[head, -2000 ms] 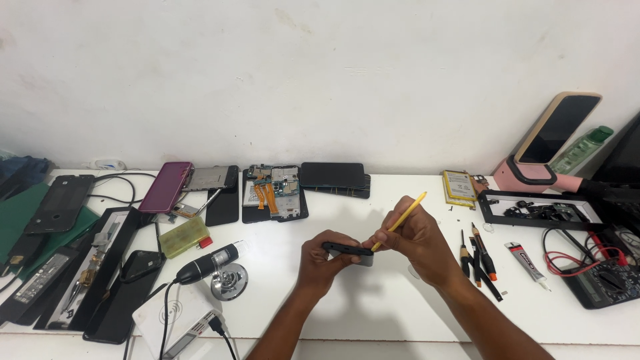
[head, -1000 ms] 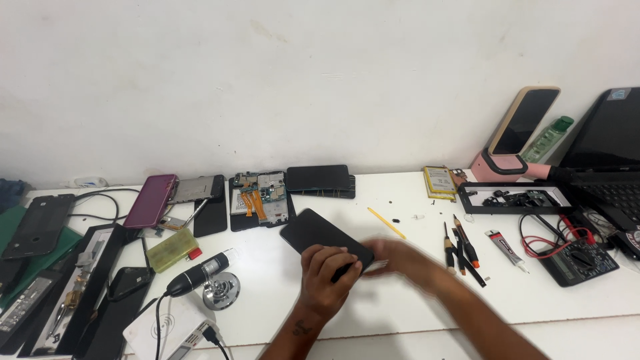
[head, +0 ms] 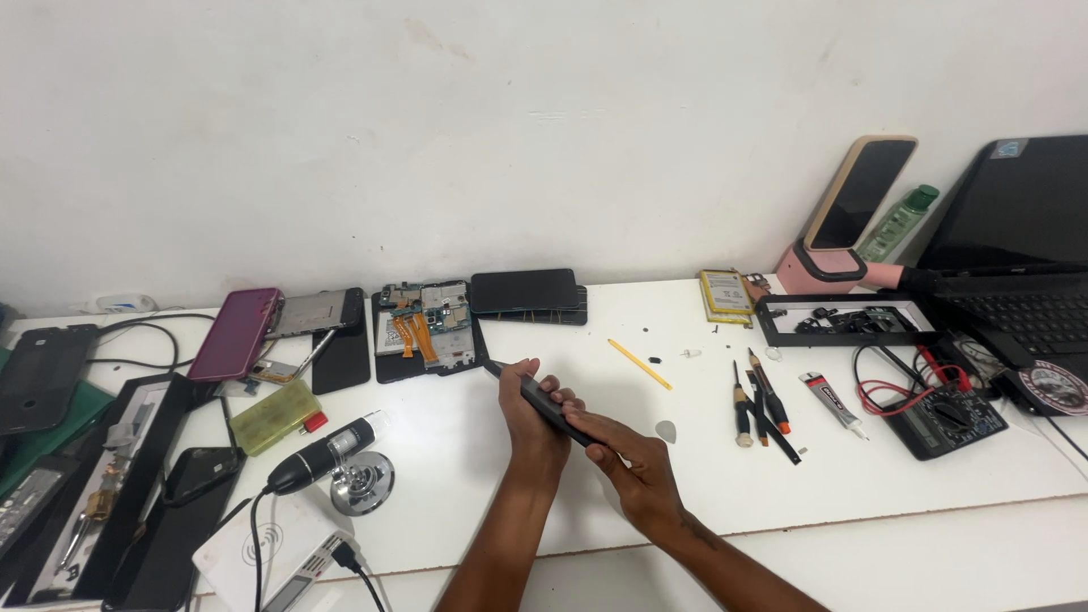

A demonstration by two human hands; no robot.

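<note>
A black smartphone (head: pixel 544 404) is tilted nearly edge-on above the middle of the white table. My left hand (head: pixel 534 412) is closed around its left part, with the thumb and fingers on opposite sides. My right hand (head: pixel 633 472) grips its lower right end between thumb and fingers. To the right of the hands, a yellow plastic stick (head: pixel 639 364) lies on the table, and a grey guitar-pick-shaped opening tool (head: pixel 665 432) lies near my right hand. Beyond the hands is an opened phone with orange flex cables (head: pixel 425 327), beside a dark phone (head: pixel 524 291).
On the left are a USB microscope (head: pixel 327 455), a white box-shaped device (head: pixel 272 544) and a black tray (head: pixel 110 484). On the right are several screwdrivers (head: pixel 761 399), a glue tube (head: pixel 833 405), a multimeter (head: pixel 948 425), a parts tray (head: pixel 846 321) and a laptop (head: pixel 1011 255).
The yellow stick, in my right hand two seconds ago, lies on the table. The phone, showing its broad face one second ago, is turned nearly edge-on, with both hands on it.
</note>
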